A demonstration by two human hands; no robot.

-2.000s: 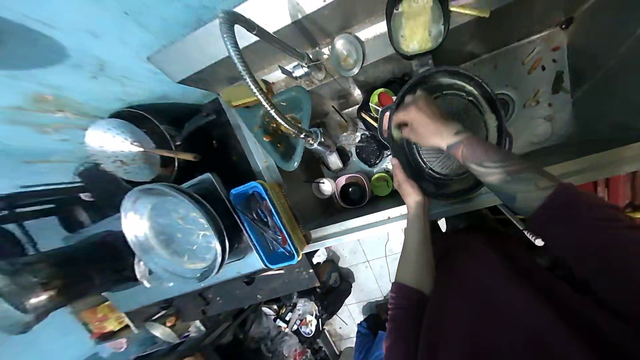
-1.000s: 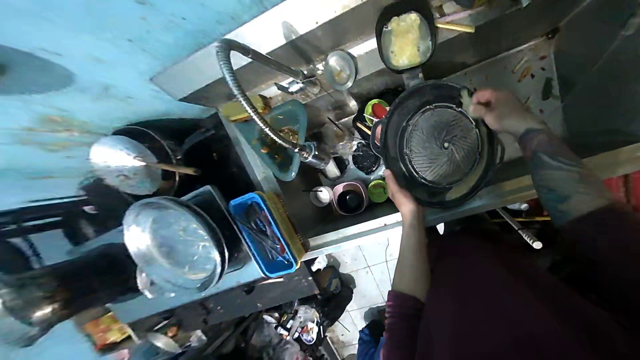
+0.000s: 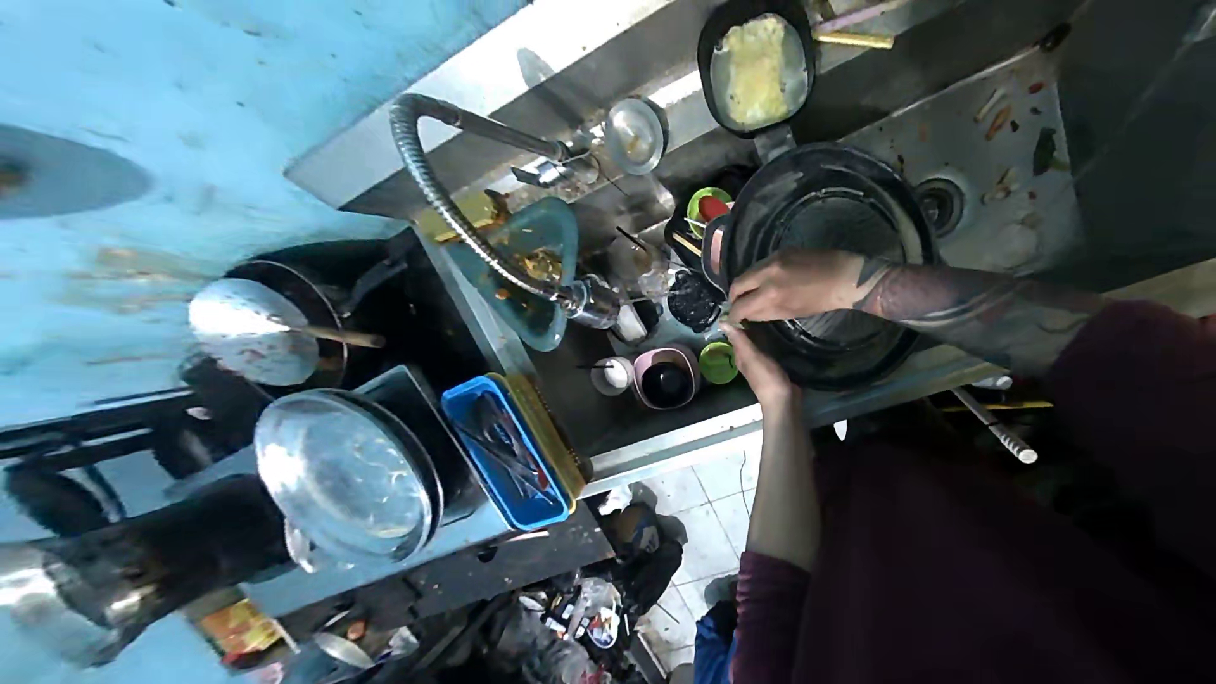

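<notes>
A round black grill pan with a ridged centre and two side handles lies over the sink's edge. My left hand is at the pan's near left rim, its fingers on the rim. My right hand reaches across the pan to the same rim, its fingertips bunched close to the left hand's. A small pale thing, perhaps a scouring pad, shows between the fingertips; its shape is hidden. Behind the grill pan stands a small black pan with yellowish residue.
A flexible metal faucet arches over a teal basin with food scraps. Cups, among them a pink one, stand left of the pan. Food bits lie around the sink drain. A blue basket holds utensils; stacked metal bowls are beside it.
My right hand has moved from the pan's far right rim across to the left rim, beside my left hand. The pan looks tilted compared with a second ago.
</notes>
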